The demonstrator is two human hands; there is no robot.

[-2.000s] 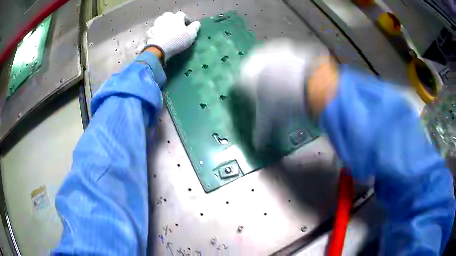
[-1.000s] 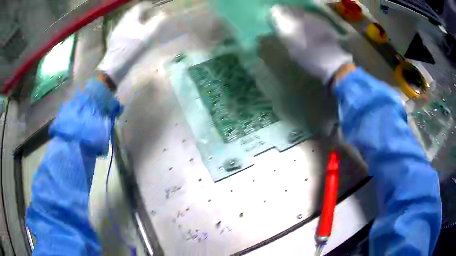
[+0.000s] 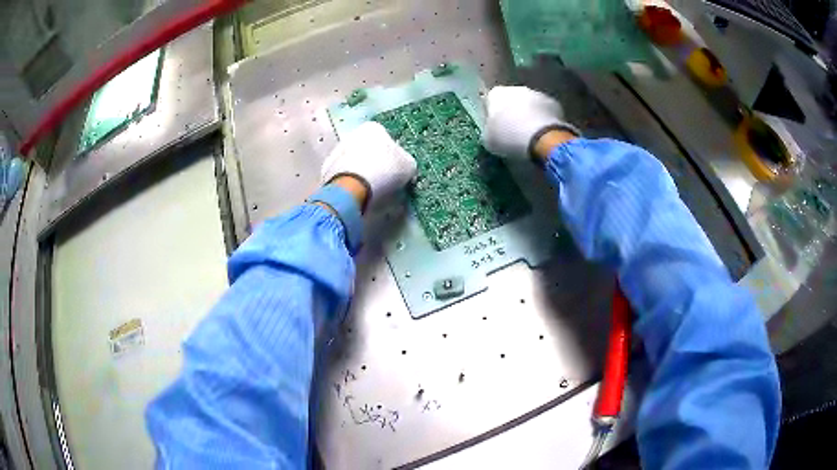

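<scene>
A green PCB panel (image 3: pixel 451 170) with many small components lies in the pale green fixture (image 3: pixel 418 275) on the metal table. My left hand (image 3: pixel 369 158), in a white knitted glove, is at the panel's left edge, its fingertips hidden from view. My right hand (image 3: pixel 521 119), also gloved, is at the panel's upper right edge, fingers curled. I cannot tell whether either hand grips the panel. The plain green cover plate (image 3: pixel 574 35) lies apart from the fixture at the top right.
The perforated metal table (image 3: pixel 440 376) bears handwritten marks near its front. A red air gun (image 3: pixel 615 363) is at the lower right. Yellow rings (image 3: pixel 764 147) and clear trays (image 3: pixel 798 216) are at the right. A second green plate (image 3: pixel 124 101) is at the upper left. A red edge crosses the upper left.
The cover plate has come off the fixture and now lies at the top right, uncovering the panel. Both hands have moved in to the panel's sides.
</scene>
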